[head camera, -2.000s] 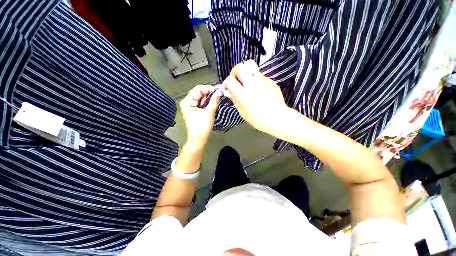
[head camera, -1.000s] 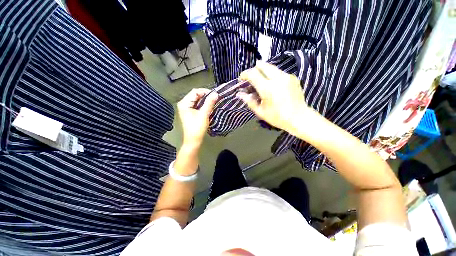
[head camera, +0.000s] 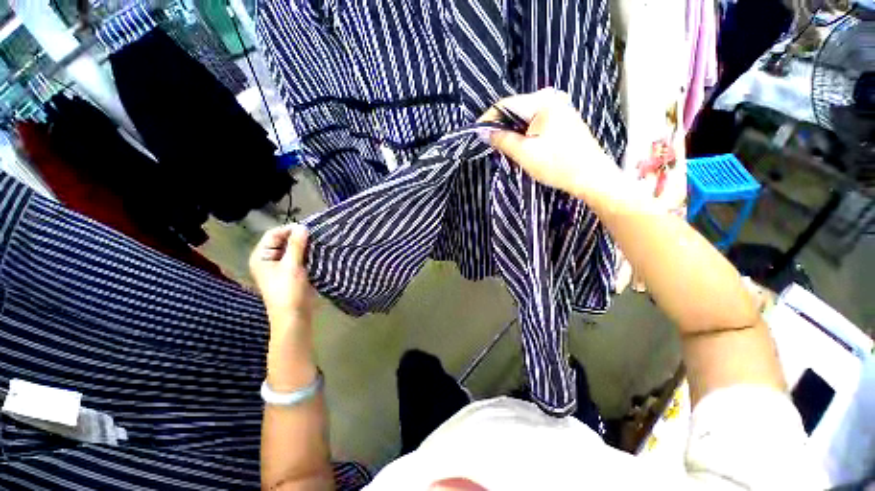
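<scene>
A navy-and-white striped garment (head camera: 384, 48) hangs in front of me. My left hand (head camera: 281, 257) pinches one end of its striped sleeve (head camera: 384, 230), at centre left. My right hand (head camera: 542, 139) grips the striped cloth higher up on the right, with a small dark pointed thing showing at its fingers. The sleeve is stretched between my two hands and its lower edge sags. Another narrow striped piece (head camera: 545, 345) hangs down below my right hand. What lies under the fingertips is hidden.
Another striped garment (head camera: 144, 336) with a white hang tag (head camera: 42, 402) hangs at the left. Black garments (head camera: 182, 115) hang at the upper left. A floral garment (head camera: 652, 115), a blue stool (head camera: 721, 179) and a fan (head camera: 849, 77) are at the right. A black phone (head camera: 812, 398) lies at the lower right.
My hands have moved apart, the left one left and down, and the cloth is now stretched out between them. The view has shifted, showing more of the room at the top.
</scene>
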